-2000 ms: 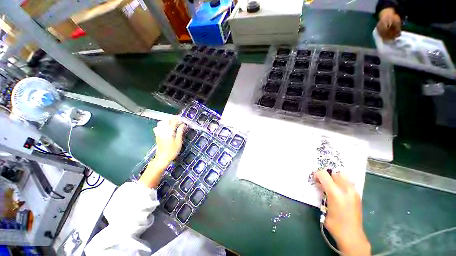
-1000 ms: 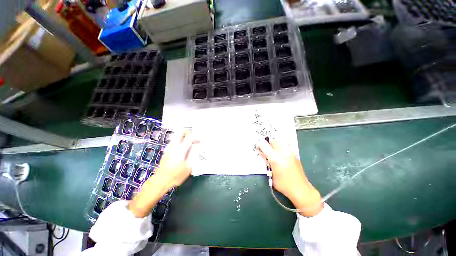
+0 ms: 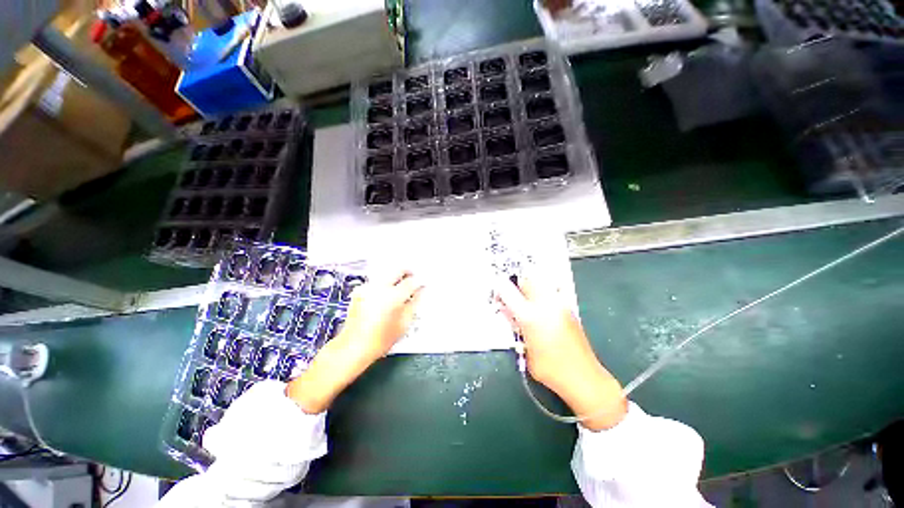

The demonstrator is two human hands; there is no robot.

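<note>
My right hand (image 3: 543, 325) is closed around a slim pick-up pen (image 3: 517, 342), its tip hidden at the heap of tiny dark parts (image 3: 508, 260) on the white work sheet (image 3: 451, 332). A thin hose runs from the pen under my wrist. My left hand (image 3: 382, 316) is over the left part of the sheet, fingers bent towards the right hand; whether it holds something small cannot be made out. The near blister tray (image 3: 243, 308) lies left of and partly under my left forearm, its pockets showing black ring outlines.
Centre blister trays (image 3: 461, 129) stand on a white board (image 3: 332, 189) straight ahead. A darker tray stack (image 3: 228, 184) is at far left. Bright specks (image 3: 468, 392) lie on the green mat (image 3: 753, 367). The air hose (image 3: 773, 293) curves right. A pale metal strip (image 3: 694, 230) crosses the bench.
My left hand has left the near tray and moved right over the sheet, closer to my right hand. My right hand stays at the parts heap. The view has swung right.
</note>
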